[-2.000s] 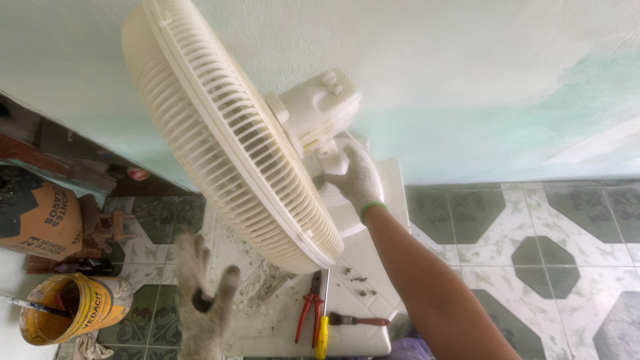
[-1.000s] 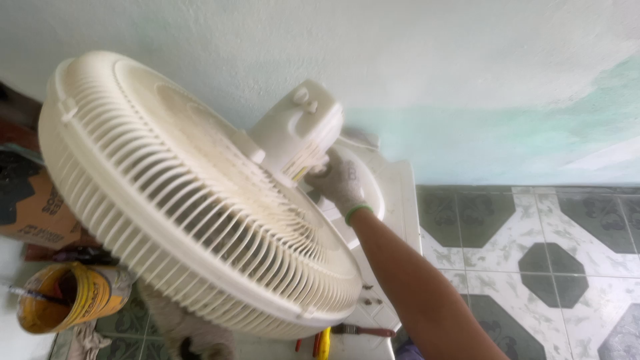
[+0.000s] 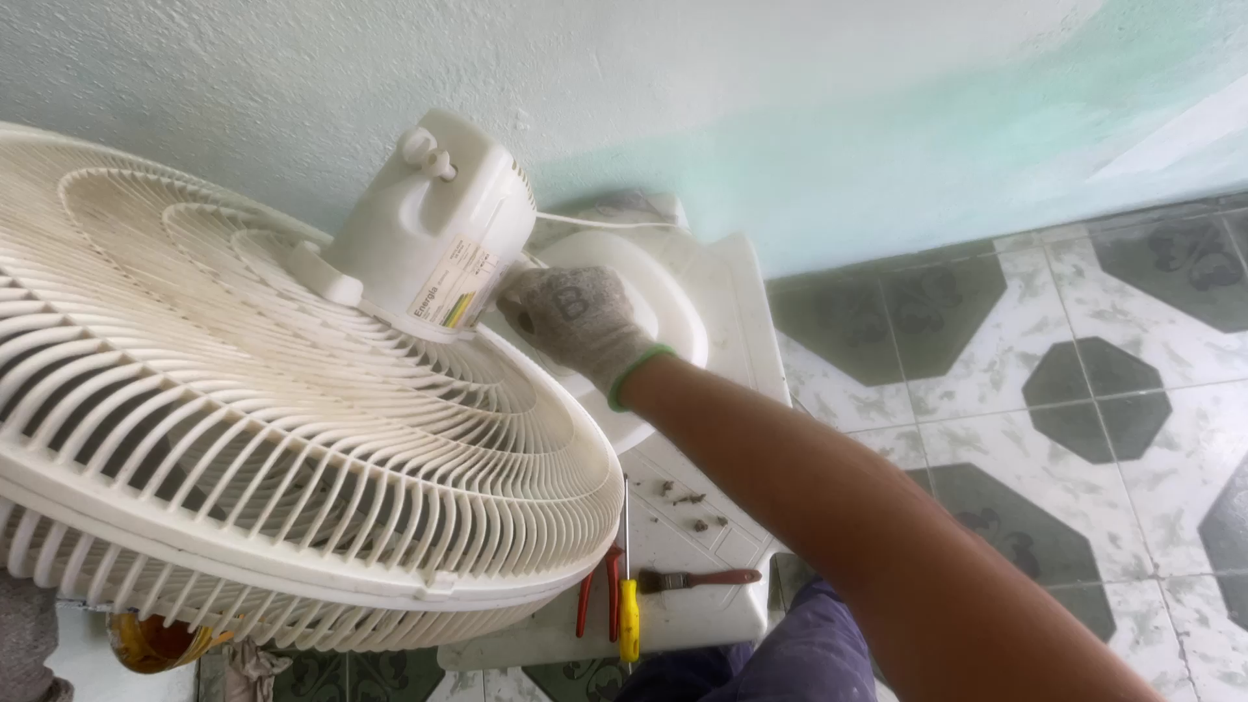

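Observation:
A white electric fan with a round plastic grille (image 3: pixel 322 409) fills the left side, its motor housing (image 3: pixel 439 224) facing up toward the wall. My right hand (image 3: pixel 575 317), in a grey knit glove with a green cuff, grips the fan's neck just below the housing, over the white oval base (image 3: pixel 673 312). My left hand (image 3: pixel 29 634), gloved too, shows only in part at the lower left edge, beside the grille; its fingers and any hold are hidden. On the white plastic table (image 3: pixel 746 341) lie a yellow-handled screwdriver (image 3: pixel 629 619), red-handled pliers (image 3: pixel 612 595), and a brush (image 3: pixel 697 579).
Several small screws or bits (image 3: pixel 690 499) lie on the table. A pale green and white wall (image 3: pixel 780 127) stands behind it. A yellow bucket (image 3: pixel 161 643) and a crumpled cloth (image 3: pixel 252 671) are at the lower left. Patterned tiles (image 3: pixel 1092 400) cover the floor at right.
The fan's head has turned and tilted, so its grille's back now faces up more. My left hand, in plain sight before the grille earlier, is now mostly hidden. My right hand stays by the neck.

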